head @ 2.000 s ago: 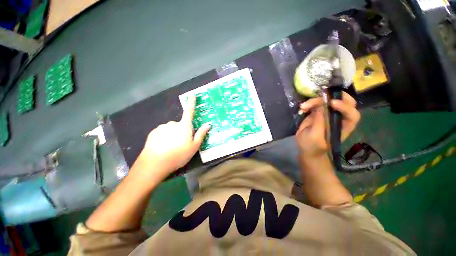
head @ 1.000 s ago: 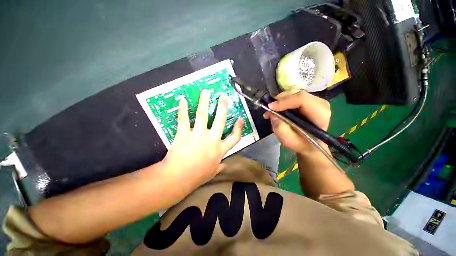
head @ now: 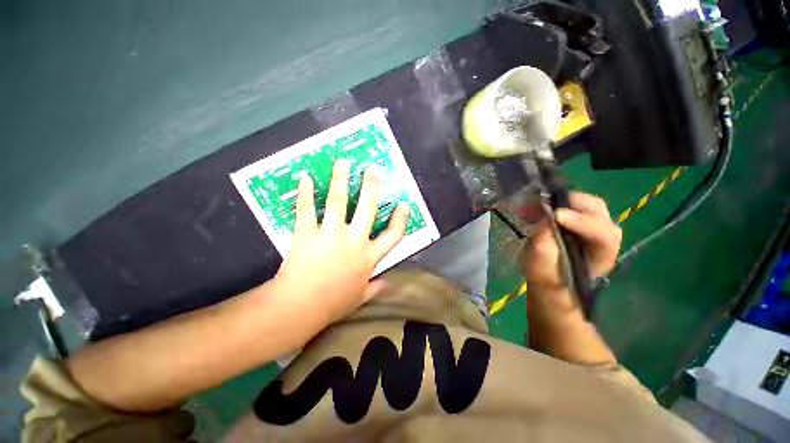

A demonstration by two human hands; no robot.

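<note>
A green circuit board lies on a white backing board on the black mat. My left hand lies flat on the board with its fingers spread, covering its lower middle. My right hand holds the black soldering iron, blurred, with its front end at the near rim of the whitish cup. The cup contains silver bits. The iron's tip cannot be made out clearly.
A yellow block stands behind the cup. A large dark box is at the right, with a hose hanging from it. Clear tape strips cross the black mat. A white box is at lower right.
My right hand has moved the iron off the board's right edge, rightward to the cup. My left hand stays on the board. The view has shifted slightly.
</note>
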